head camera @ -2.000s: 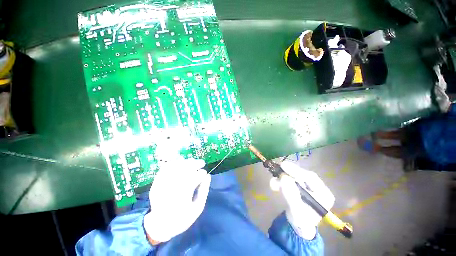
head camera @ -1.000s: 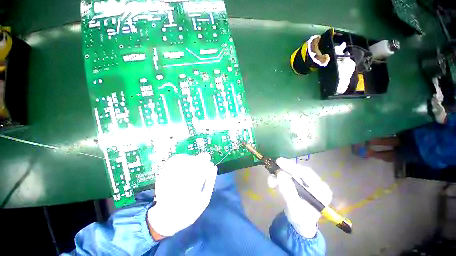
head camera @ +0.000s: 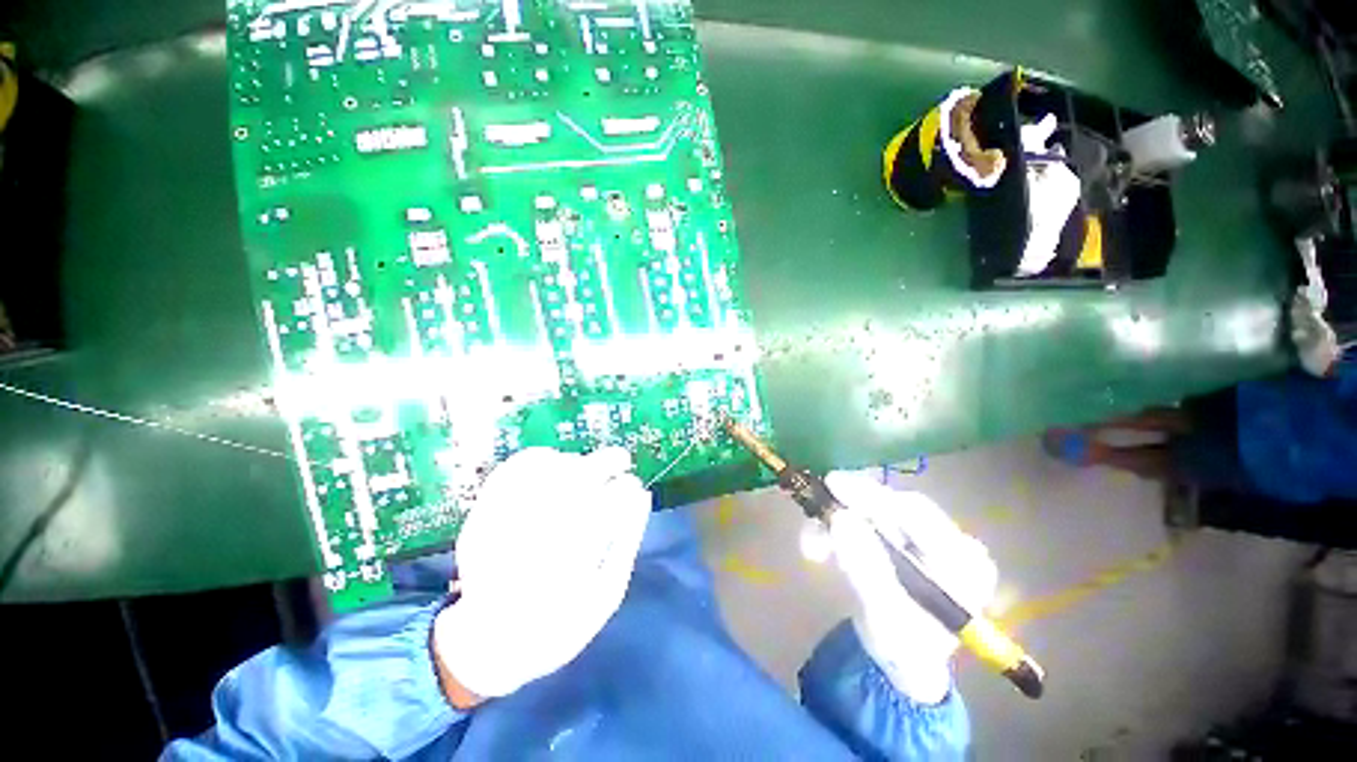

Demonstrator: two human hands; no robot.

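Observation:
A large green printed circuit board (head camera: 476, 223) lies on the green mat in front of me, crossed by a bright band of glare. My left hand (head camera: 548, 573), in a white glove, is over its near edge and holds thin solder wire (head camera: 677, 466) between the fingertips. My right hand (head camera: 897, 573), also gloved, grips a soldering iron (head camera: 930, 593) with a black and yellow handle. The iron's tip is at the board's near right corner, close to the wire's end. Whether they touch is too small to tell.
A black box (head camera: 1072, 280) with a yellow-and-black striped holder (head camera: 926, 157) and white cloth (head camera: 1051, 216) stands at the right on the green mat (head camera: 848, 357). A blue-sleeved person (head camera: 1295, 439) is at the far right. A wire strand (head camera: 149, 423) crosses the left.
In my view, the striped holder and box sit slightly further right, and the board's far edge is now cut off. The iron's tip has shifted slightly left from the board's right edge.

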